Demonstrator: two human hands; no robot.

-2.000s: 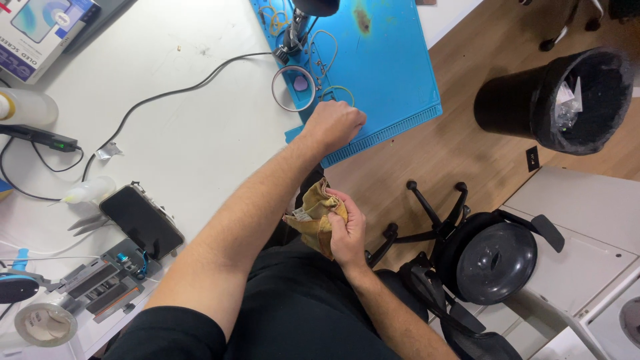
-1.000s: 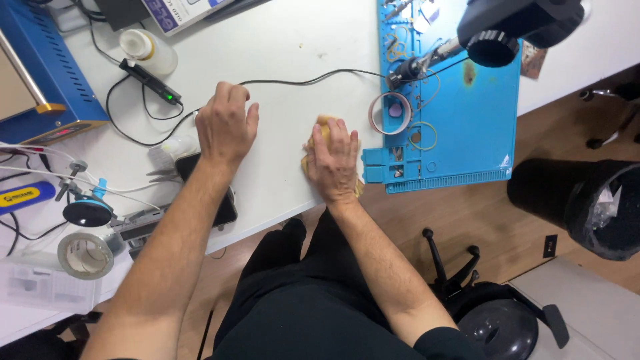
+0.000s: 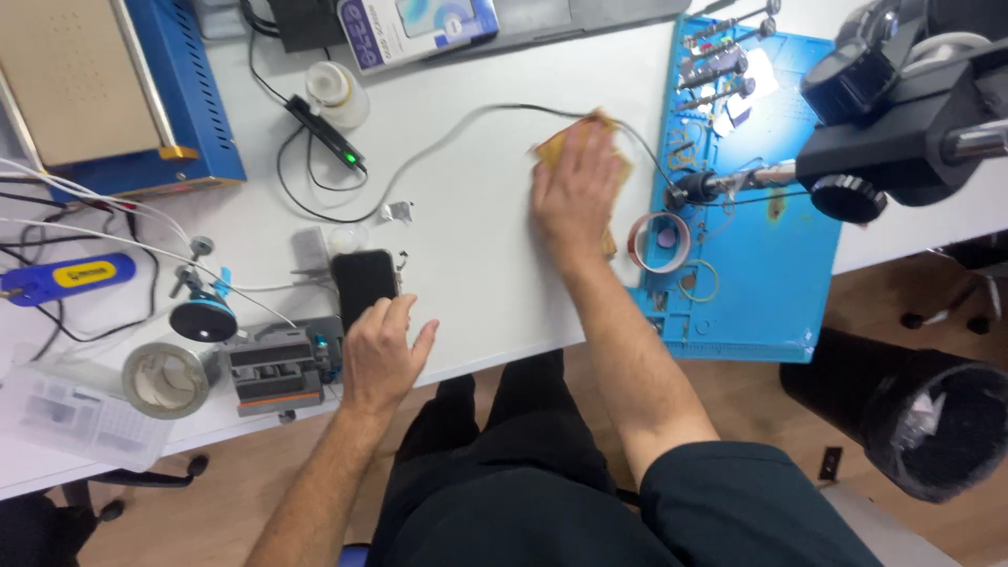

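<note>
My right hand (image 3: 579,197) lies flat with its fingers spread over a yellow-brown cloth (image 3: 557,147), pressing it on the white tabletop (image 3: 472,236) left of the blue mat. The cloth's upper edge touches or lies over a thin black cable (image 3: 512,105). At the lower edge of a dark-screened smartphone (image 3: 365,283), my left hand (image 3: 386,350) has its fingertips at the phone and its thumb apart. Just above the phone sit a small clear plastic item (image 3: 349,238) and a scrap of silvery foil (image 3: 398,211).
A blue silicone repair mat (image 3: 756,276) bears a tape roll (image 3: 659,242), rubber bands and screwdrivers beneath a microscope arm (image 3: 858,118). Leftward are a bottle (image 3: 337,94), a grey phone holder (image 3: 276,366), a wide tape roll (image 3: 167,379) and a blue-framed machine (image 3: 197,102). A black bin (image 3: 929,425) stands right.
My right hand and the cloth have moved from below the table edge onto the tabletop, then farther up it. My left hand has come down to the phone from above it.
</note>
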